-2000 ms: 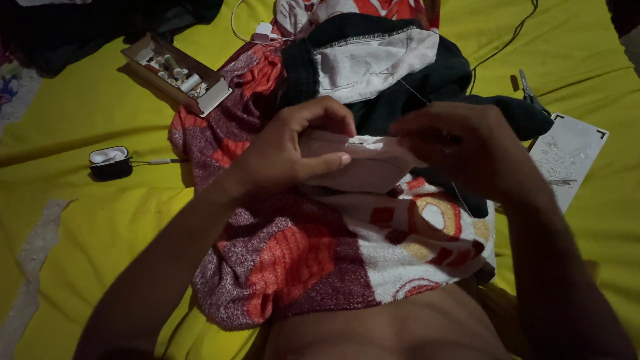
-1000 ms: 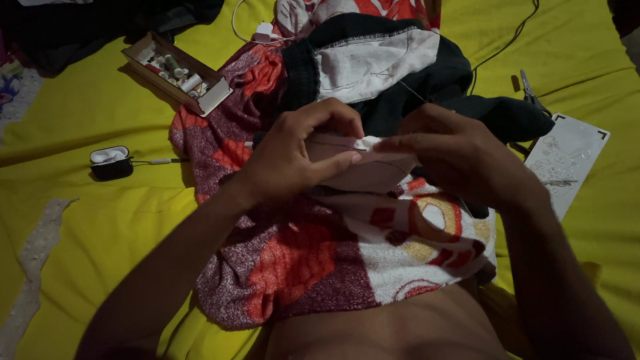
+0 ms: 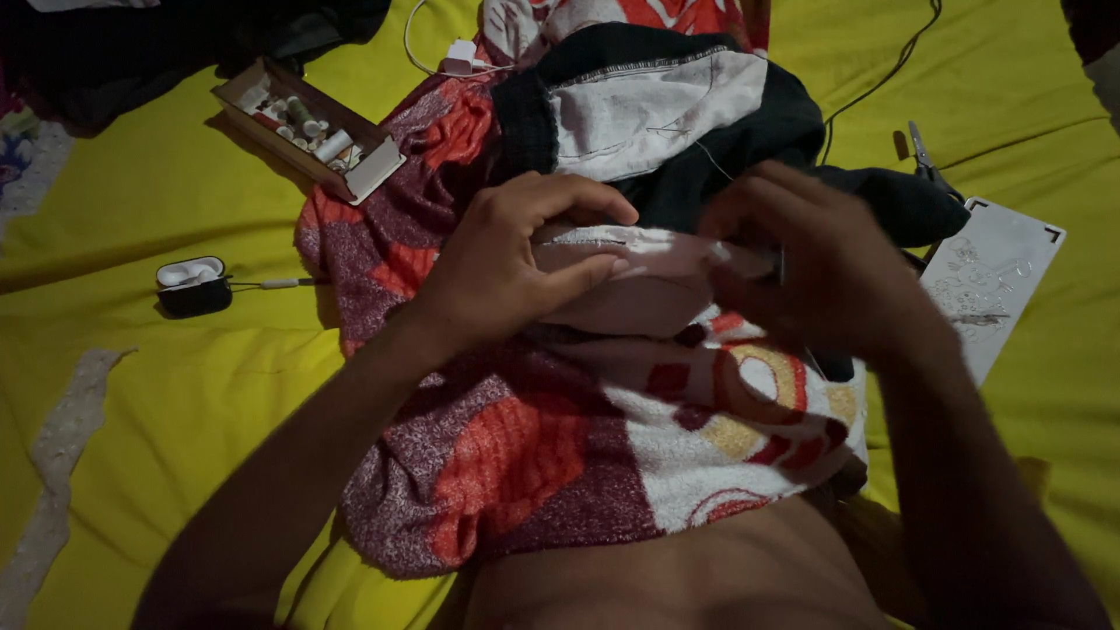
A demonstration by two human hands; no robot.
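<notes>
My left hand (image 3: 534, 249) pinches the folded upper edge of a pale fabric piece (image 3: 630, 297) between thumb and fingers; a dark line of stitches runs along that edge. My right hand (image 3: 787, 254), blurred, is at the right end of the same piece, its fingers bent; whether they grip the cloth or a needle cannot be made out. A dark garment (image 3: 612, 52) with a white inner panel (image 3: 665, 105) lies just beyond both hands, a loose thread over it. Beneath everything is a red, maroon and white patterned fleece blanket (image 3: 542, 464).
Thread spools (image 3: 332, 144) fill an open cardboard box (image 3: 280, 157) at upper left. An earbud case (image 3: 194, 287) with a cable lies left, a white charger (image 3: 460, 56) beyond. Scissors (image 3: 927, 162) and a white board with line drawings (image 3: 1006, 280) lie right on the yellow sheet (image 3: 219, 394).
My right hand, close by the middle of the pale fabric's edge one second ago, has moved right along it. My left hand keeps its pinch in nearly the same place.
</notes>
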